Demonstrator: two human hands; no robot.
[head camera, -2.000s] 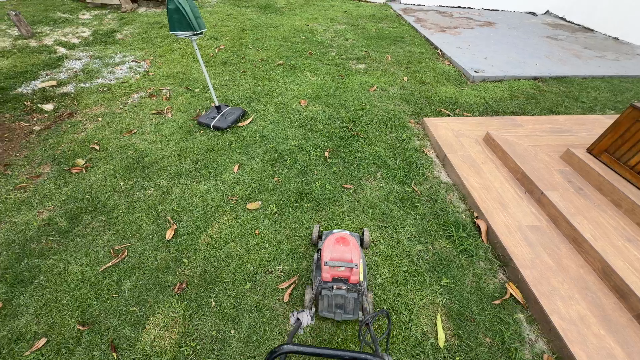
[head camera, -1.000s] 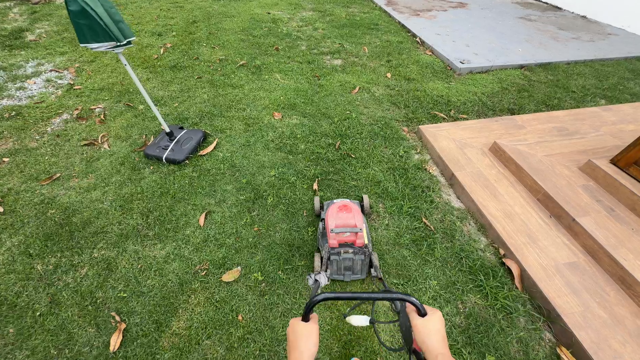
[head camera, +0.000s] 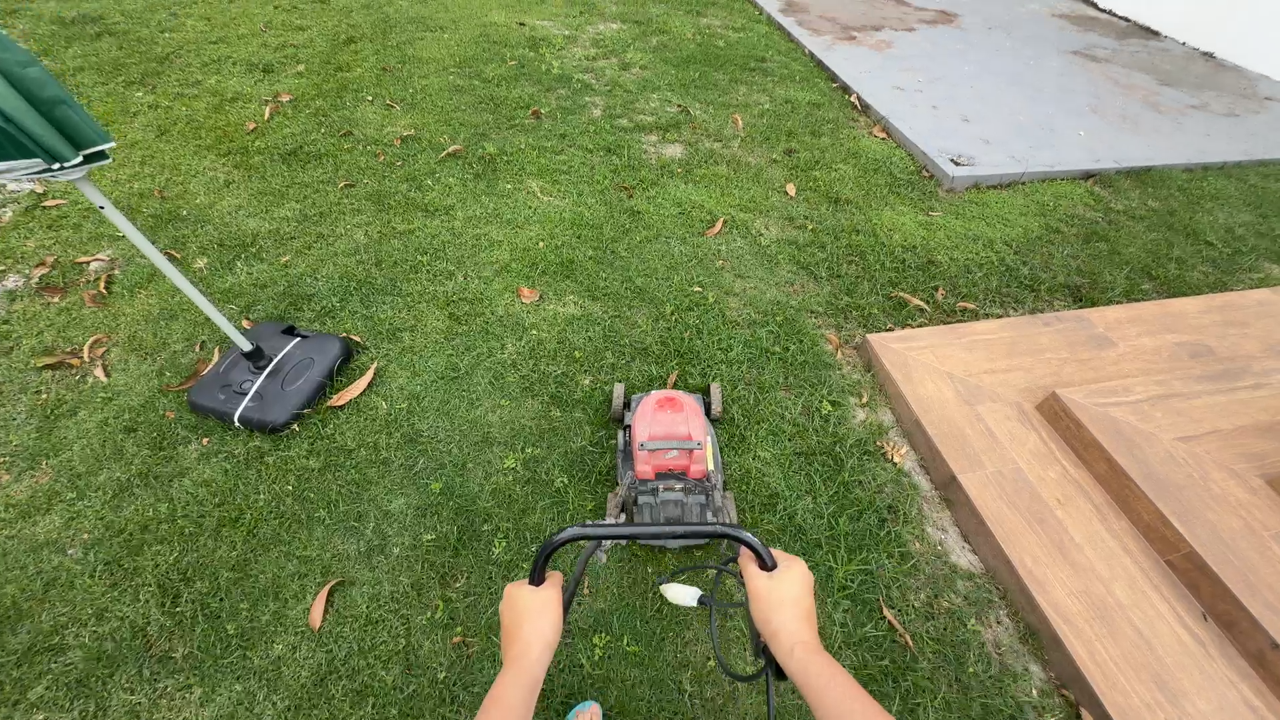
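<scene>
My left hand (head camera: 531, 612) is closed around the left side of the black handlebar (head camera: 650, 531) of a lawn mower. The bar's right side is in the grip of my right hand (head camera: 780, 598). Ahead of the hands, the red and black mower (head camera: 670, 455) stands on the grass with its wheels down. A black power cable (head camera: 715, 630) hangs in loops beside my right hand, and a white connector (head camera: 682, 594) shows at the loops' left. The lower ends of the handle are partly hidden.
At the left, a folded green parasol (head camera: 45, 120) leans on its pole above a black base (head camera: 270, 376). Wood-look steps (head camera: 1010, 480) border the grass at right, with a grey slab (head camera: 1040, 90) beyond. Dry leaves (head camera: 353, 385) lie scattered. A foot in a blue sandal (head camera: 585, 711) shows below.
Two seconds ago neither hand was in view; both now hold the handlebar, as they did one second ago. The view has moved forward, with the parasol base and steps now nearer.
</scene>
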